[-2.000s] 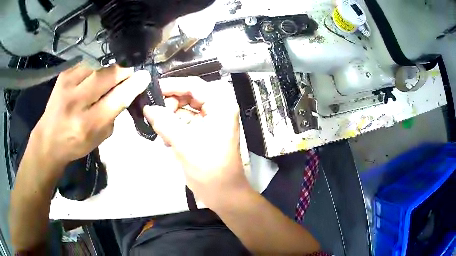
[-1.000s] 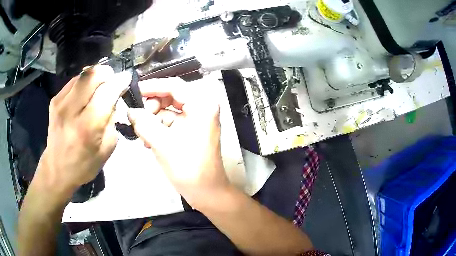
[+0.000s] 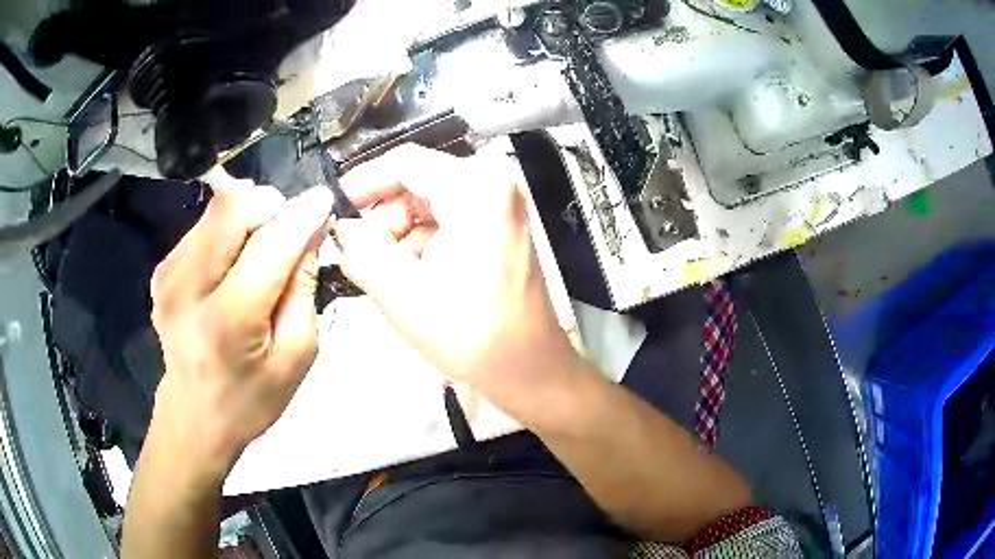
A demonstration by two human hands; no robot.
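Note:
A small black fabric piece (image 3: 339,194) is pinched at its edge between my hands, at the end of the sewing machine's metal arm (image 3: 431,93). My left hand (image 3: 246,273) grips its left side, with the fingertips close to the needle area. My right hand (image 3: 442,257) pinches its right side between thumb and index finger. Most of the piece is hidden by my fingers; a dark lower part shows beneath them. The needle and presser foot cannot be made out clearly.
Black material (image 3: 104,295) lies at the left. The white tabletop (image 3: 360,393) is below my hands. The white machine body (image 3: 753,120) and its stained base stand at the right. A blue crate (image 3: 911,382) is at the lower right. A dark apron (image 3: 469,508) shows below.
The view has shifted several times. Both hands stay at the arm's end; my left fingers are bent differently, and less of the black piece shows below them.

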